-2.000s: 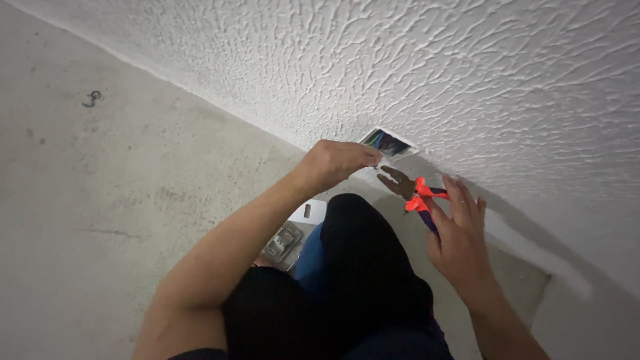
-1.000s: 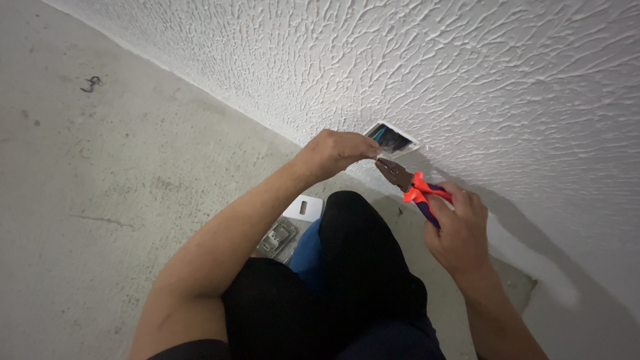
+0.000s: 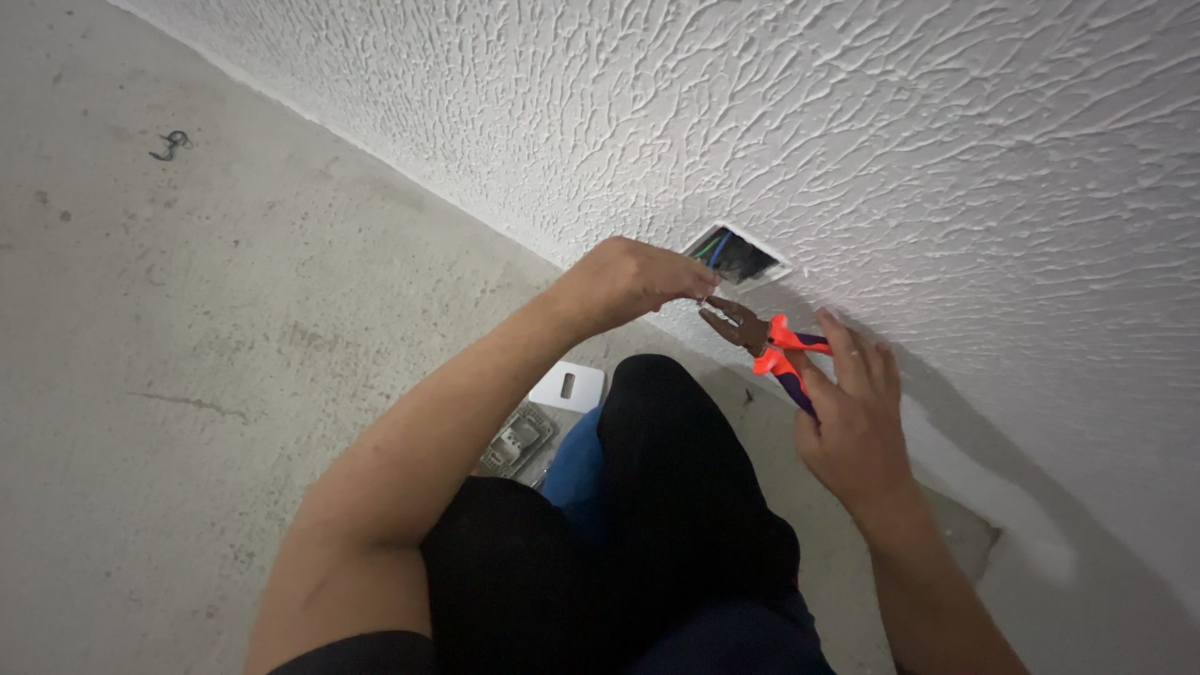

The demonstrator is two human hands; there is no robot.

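My right hand (image 3: pixel 853 403) is around the red and purple handles of combination pliers (image 3: pixel 741 325), whose jaws stand parted beside the fingertips of my left hand (image 3: pixel 642 281). Those left fingertips are pinched together just below a wall box (image 3: pixel 745 255) set in the textured wall; a small pale end shows at them, probably a wire end, though too small to be sure. Inside the box a blue wire (image 3: pixel 720 247) and a green wire (image 3: pixel 706 249) are visible. The left fingers cover the lower left edge of the box.
A white cover plate (image 3: pixel 568 386) with a slot lies on the concrete floor, left of my knee. Beside it is a mounting frame (image 3: pixel 518 441), partly hidden by my left arm. Dark wire scraps (image 3: pixel 172 145) lie at the upper left. The white textured wall (image 3: pixel 562 112) rises along the right.
The plier jaws closed up between the first and second earlier frames and now stand parted again. The fingers of my right hand have spread from the closed grip seen one second ago.
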